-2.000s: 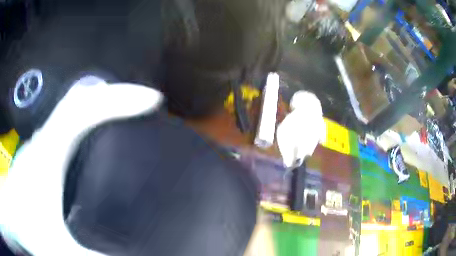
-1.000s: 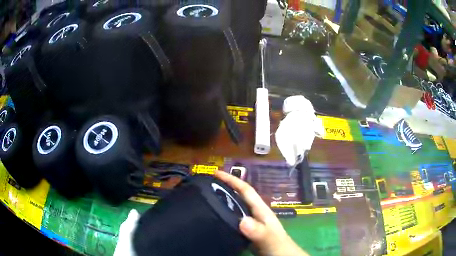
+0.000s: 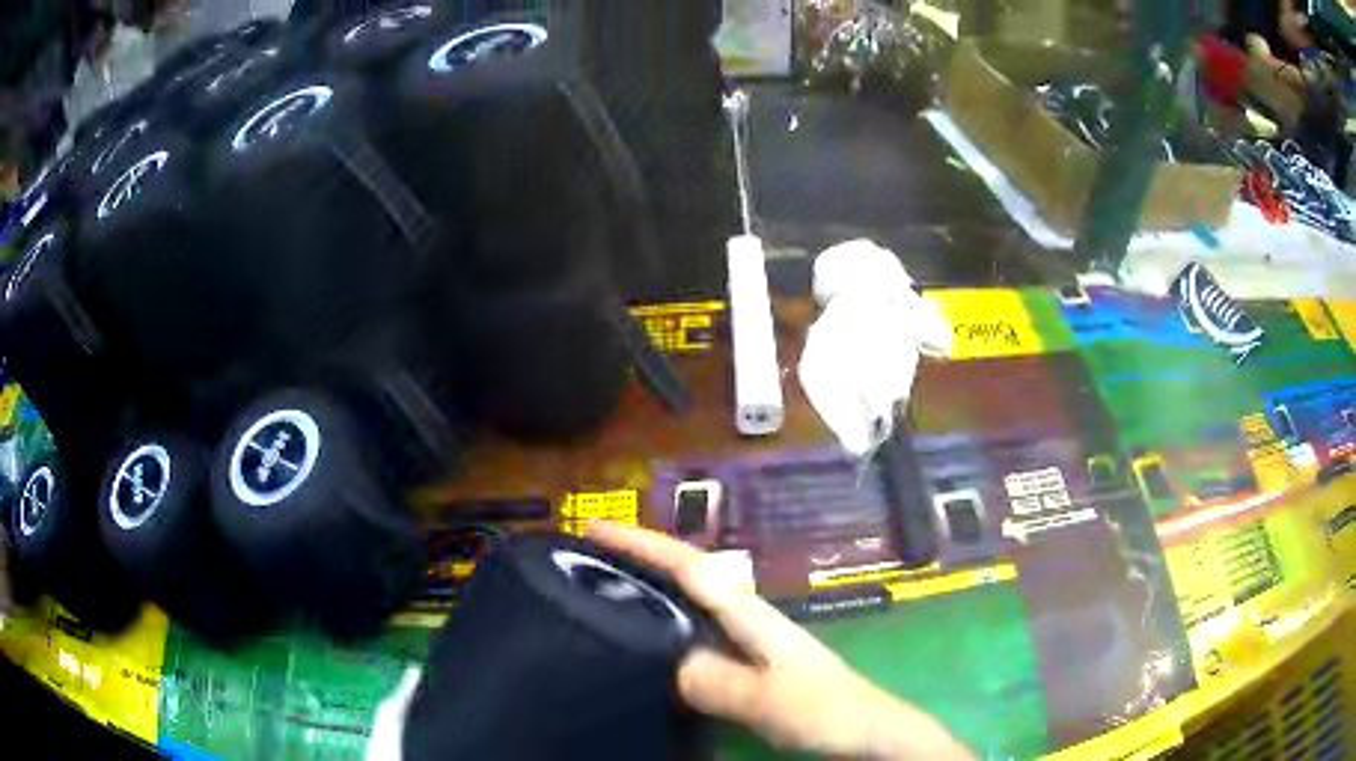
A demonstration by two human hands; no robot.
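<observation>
A matte black rounded piece (image 3: 550, 669) with a white-ringed end is held at the bottom centre, over the bench sheets. My right hand (image 3: 788, 669) is bare and grips its right side, with fingers along the ringed end. My left hand (image 3: 393, 720), in a white glove, shows only as a sliver against the piece's left side; its fingers are hidden and the frame cuts it off. Similar black pieces (image 3: 491, 223) with white rings and narrow toothed-edge straps are stacked in rows at the left.
A white rod-handled tool (image 3: 754, 335) lies beyond the held piece. Right of it is a crumpled white bundle (image 3: 867, 350) on a black handle (image 3: 904, 498). A striped coil (image 3: 1216, 309), an open carton (image 3: 1026, 141) and a yellow slotted crate (image 3: 1294, 714) are at the right.
The black piece was large and close to the camera two seconds ago; it is now lower, and my right hand shows on it. Over the last second, the view has shifted slightly.
</observation>
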